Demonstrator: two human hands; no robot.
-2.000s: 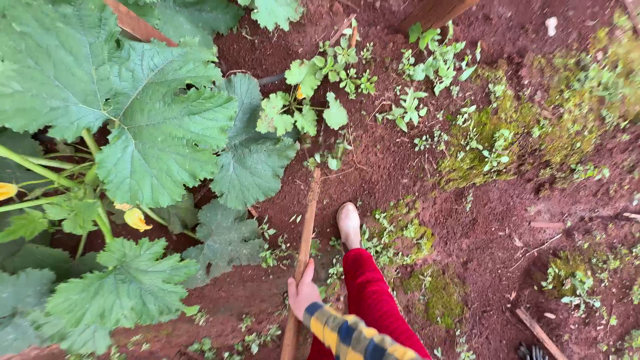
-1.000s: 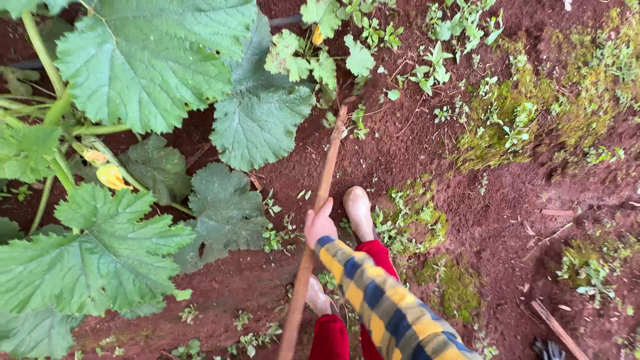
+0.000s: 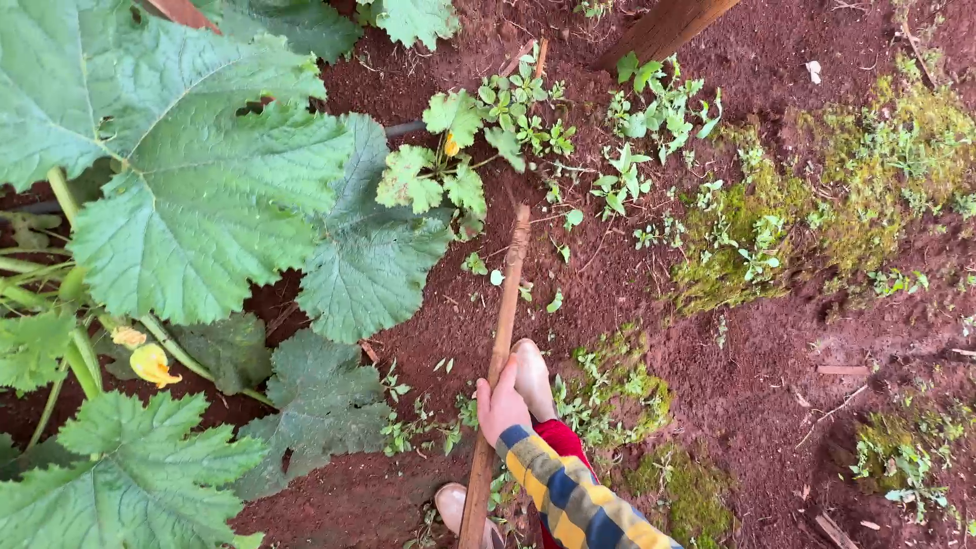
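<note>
My right hand, in a yellow, blue and grey checked sleeve, grips a long wooden pole partway along its length. The pole slants from the bottom edge up to bare red soil beside a small lobed-leaf plant with a yellow flower. At its far end the wood looks rough; whether a tool head is fixed there, I cannot tell. Small green weeds grow to the right of that end. My left hand is out of view.
Large squash leaves and a yellow blossom fill the left side. A wooden post stands at the top. My two pale shoes are on the soil near the pole. Mossy patches and wood scraps lie to the right.
The pole's far end has moved farther up the soil, closer to the small flowering plant. My right hand stays closed on the pole. The view has shifted somewhat.
</note>
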